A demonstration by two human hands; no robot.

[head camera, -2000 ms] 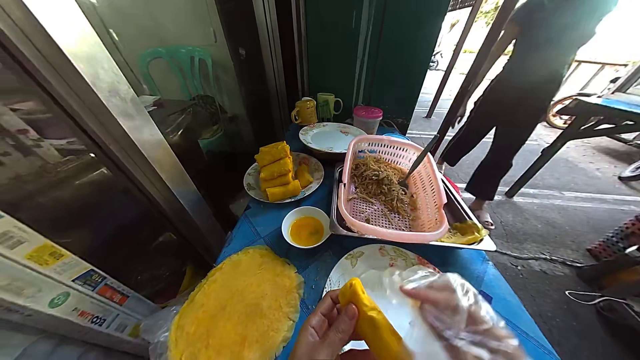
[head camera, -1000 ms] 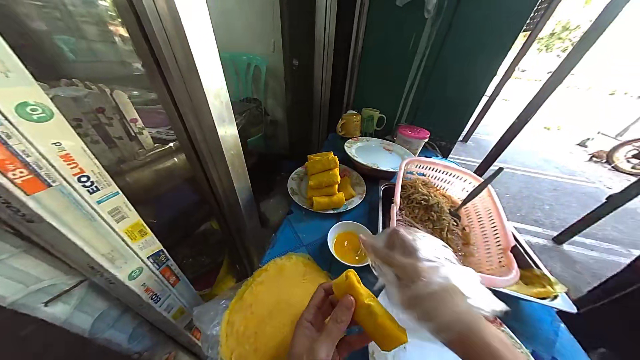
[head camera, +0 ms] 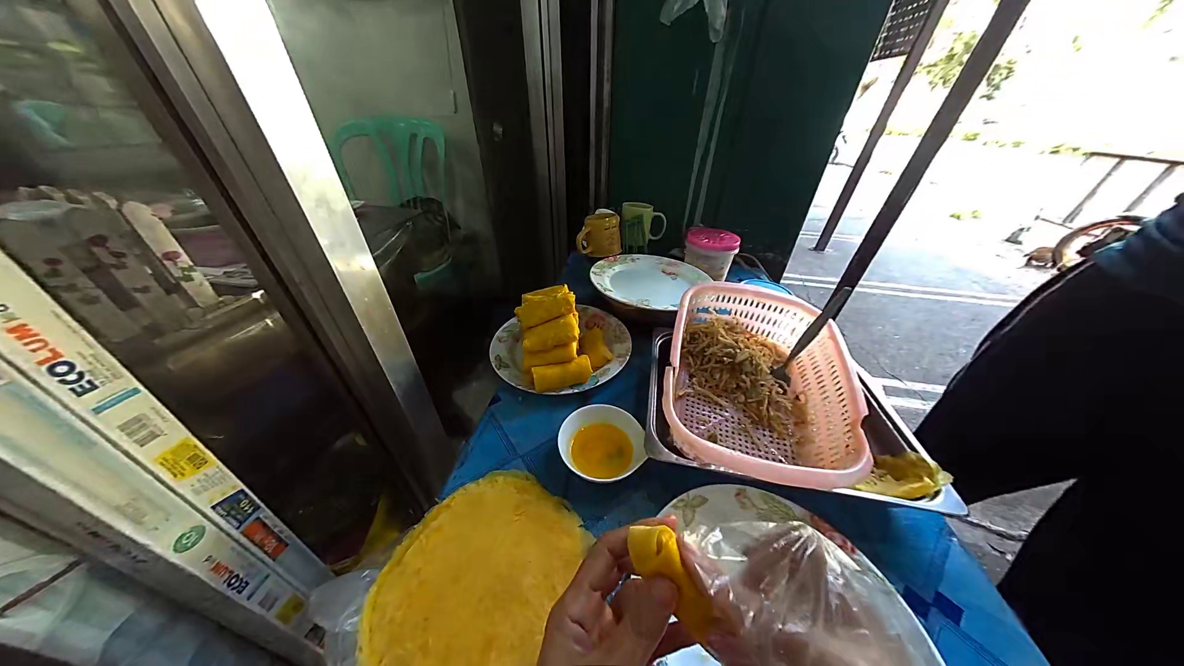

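A yellow spring roll (head camera: pixel 680 578) is held over a floral plate (head camera: pixel 731 499). My left hand (head camera: pixel 610 601) grips it from the left. My right hand (head camera: pixel 795 592), inside a clear plastic bag, touches the roll's right side; its fingers are partly hidden. To the left lies a stack of round yellow wrappers (head camera: pixel 476 573). Above them is a small white bowl of beaten egg (head camera: pixel 601 449). Several finished rolls (head camera: pixel 550 338) are piled on another floral plate (head camera: pixel 507 356). Shredded filling (head camera: pixel 740 370) and a utensil (head camera: pixel 814 333) sit in a pink plastic basket (head camera: pixel 768 467) on a metal tray (head camera: pixel 948 499).
At the back stand an empty-looking floral plate (head camera: pixel 647 280), a yellow mug (head camera: pixel 601 234), a green mug (head camera: pixel 638 227) and a pink-lidded container (head camera: pixel 710 252). A metal-framed glass door (head camera: pixel 342 231) borders the left. A person in dark clothing (head camera: pixel 1082 407) is close on the right.
My right hand has come back from beside the egg bowl to the roll. A person has come into view at the right edge since one second ago.
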